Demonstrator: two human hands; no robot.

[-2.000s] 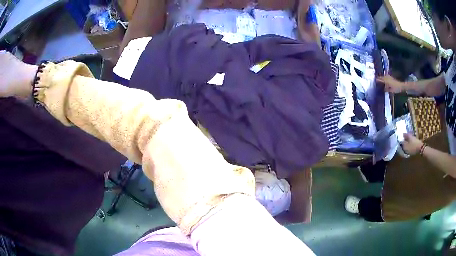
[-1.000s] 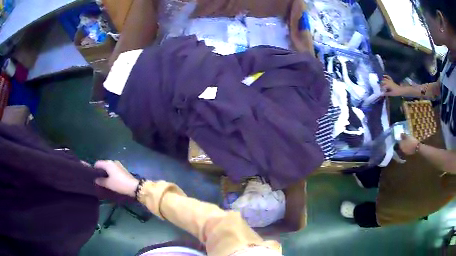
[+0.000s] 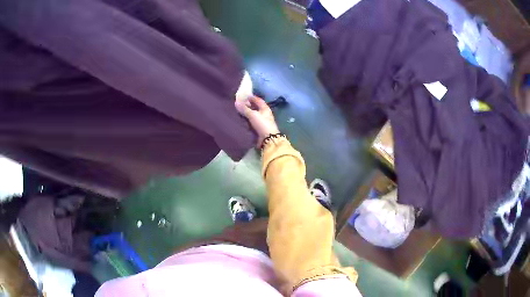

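A large dark plum garment (image 3: 133, 87) fills the upper left, spread out above the floor, its lower edge hanging free. My right hand (image 3: 258, 116), with a beaded band at the wrist and a yellow sleeve, pinches the garment's right edge near a corner. A small white piece, perhaps a label (image 3: 244, 87), shows just above the fingers. Whether the fingers also hold it is unclear. My left hand is out of the picture.
A plum garment pile (image 3: 430, 116) with white and yellow tags lies over cartons at right. A white bundle (image 3: 385, 220) sits in an open carton (image 3: 407, 252). My shoes (image 3: 241, 207) stand on the green floor (image 3: 180, 203). A blue crate (image 3: 122, 249) is lower left.
The view has swung left and down, so the pile now sits farther right and the held garment fills the upper left. My right hand still grips the garment, now near a corner.
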